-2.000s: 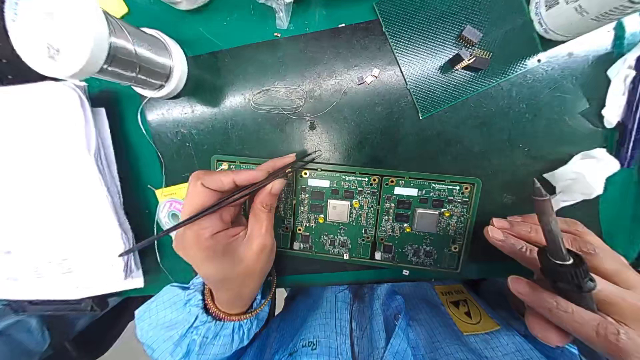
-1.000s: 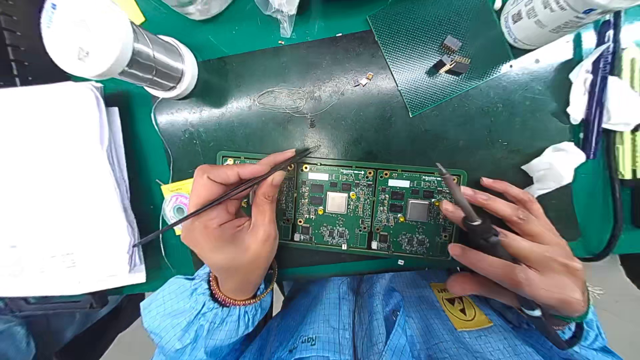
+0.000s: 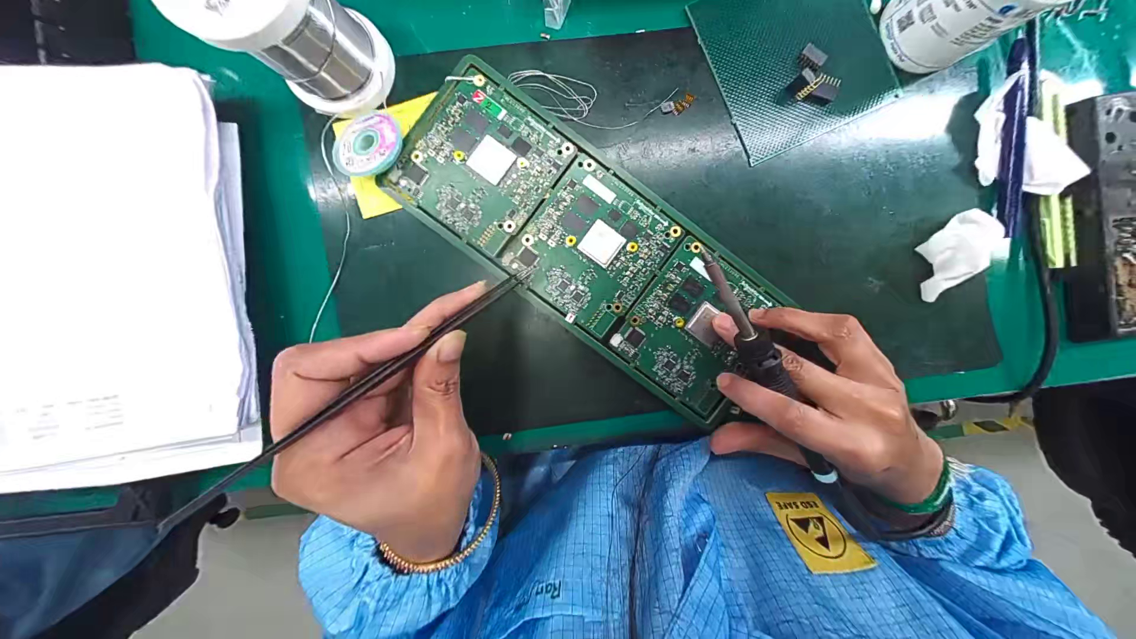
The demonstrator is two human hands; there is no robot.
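Note:
A green panel of three joined circuit boards (image 3: 568,240) lies slantwise on the dark mat, its left end farther from me. My left hand (image 3: 382,426) holds black tweezers (image 3: 390,366) between thumb and fingers; their tips are at the panel's near edge, by the middle board. My right hand (image 3: 834,390) holds a soldering iron (image 3: 754,342), its metal tip over the upper left part of the right board. Fingers of the same hand rest at the panel's right end. Whether the iron's tip touches the board, I cannot tell.
A solder wire spool (image 3: 328,53) and a small round reel (image 3: 367,144) stand at the upper left, beside stacked papers (image 3: 115,266). Thin wire (image 3: 568,93) lies beyond the panel. Black connectors (image 3: 818,87) sit on a textured green sheet (image 3: 790,44). Crumpled tissue (image 3: 958,250) is at right.
The panel has turned from nearly level to slanting, its left end now away from me. The tweezers' tips have gone from its far edge to its near edge. The iron has come over the right board.

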